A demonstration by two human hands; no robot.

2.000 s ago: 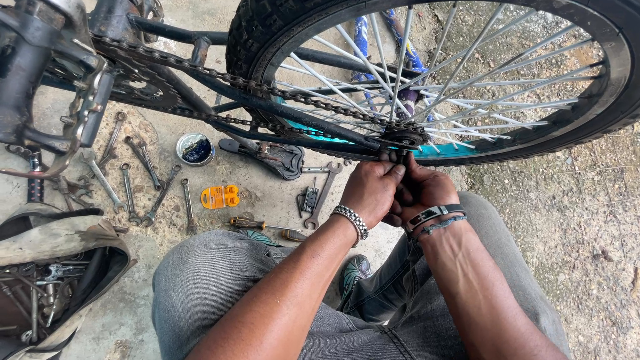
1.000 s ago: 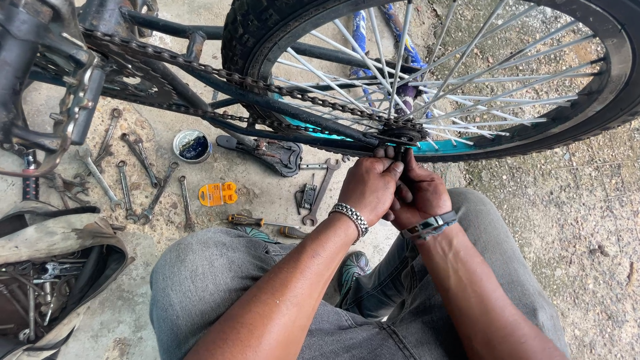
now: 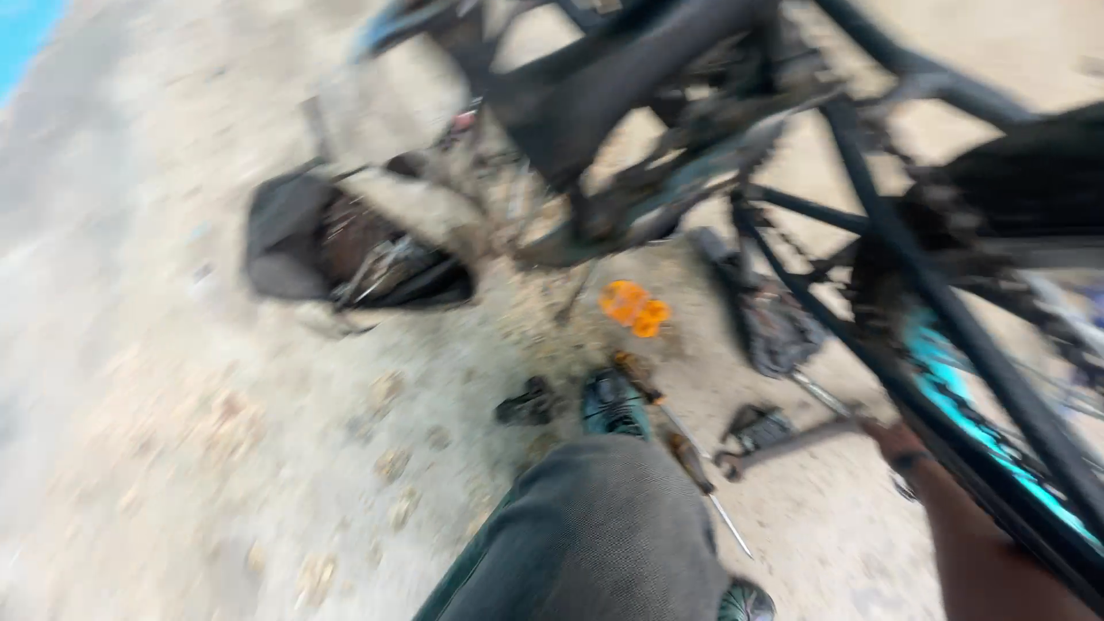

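My left hand [image 3: 888,440], blurred and partly behind the bicycle frame, is at the right end of an open-ended wrench [image 3: 793,442] on the ground; whether its fingers grip the wrench cannot be told. My right hand is out of view. Left of the wrench lie a small black part [image 3: 759,427] and two screwdrivers, one [image 3: 638,375] above the other [image 3: 690,461]. A black bicycle saddle [image 3: 776,332] lies above the wrench, and an orange card-like piece [image 3: 634,306] is farther left. The bicycle's dark frame [image 3: 888,216] crosses the upper right.
An open bag [image 3: 293,233] holding metal tools lies on the concrete at upper left. The crank area [image 3: 621,207] hangs over the ground near it. A black object [image 3: 526,403] lies beside my shoe [image 3: 612,405], and my knee [image 3: 612,526] fills the lower middle.
The view has swung far to the left and is blurred. My left hand has left the rear wheel's hub and is down by the wrench. The right hand, at the hub before, is no longer in view.
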